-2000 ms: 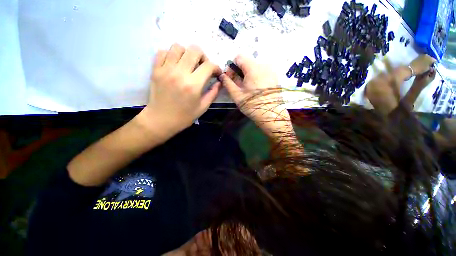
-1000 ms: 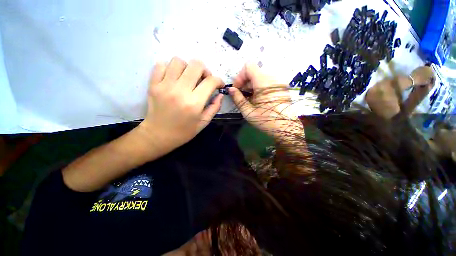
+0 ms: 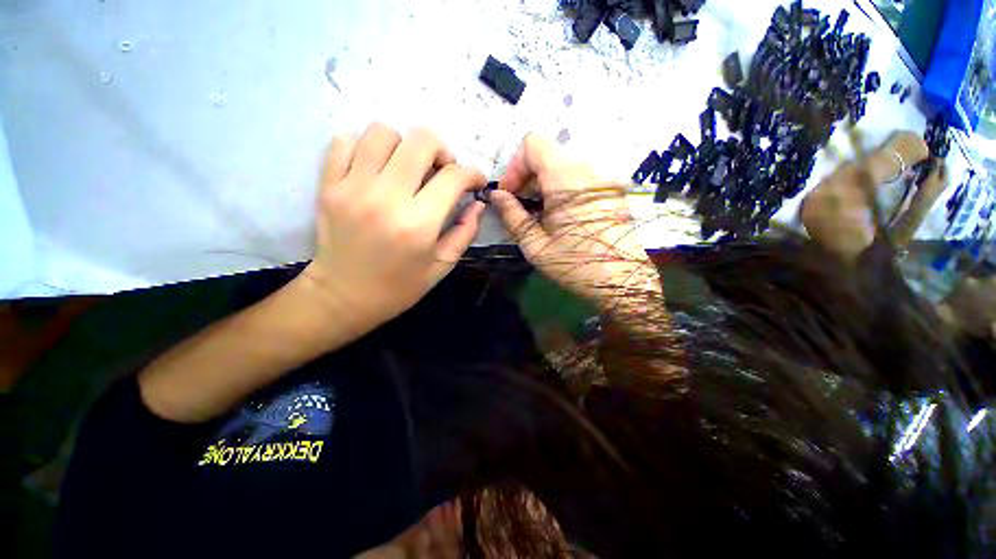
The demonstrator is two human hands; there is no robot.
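A small black moulded part (image 3: 490, 189) is held between the fingertips of both hands, just over the near edge of the white table covering (image 3: 218, 142). My left hand (image 3: 388, 213) comes from the left, its thumb and index finger pinching one end. My right hand (image 3: 557, 207) comes from the right and pinches the other end. A dark sliver runs back under its fingers; I cannot tell if it is the part or a tool. Strands of hair cross my right hand and forearm. Most of the part is hidden by fingers.
A single black piece (image 3: 502, 80) lies ahead of the hands. One black heap (image 3: 633, 20) is at the far edge, a wider heap (image 3: 754, 131) to the right. Another person's hands (image 3: 863, 191) and a blue bin (image 3: 958, 66) are at far right. Dark specks lie scattered.
Since two seconds ago, the part has turned and sits deeper between the fingertips, and my right fingers have closed in. The whole view has shifted slightly. The neighbour's hands have moved a little.
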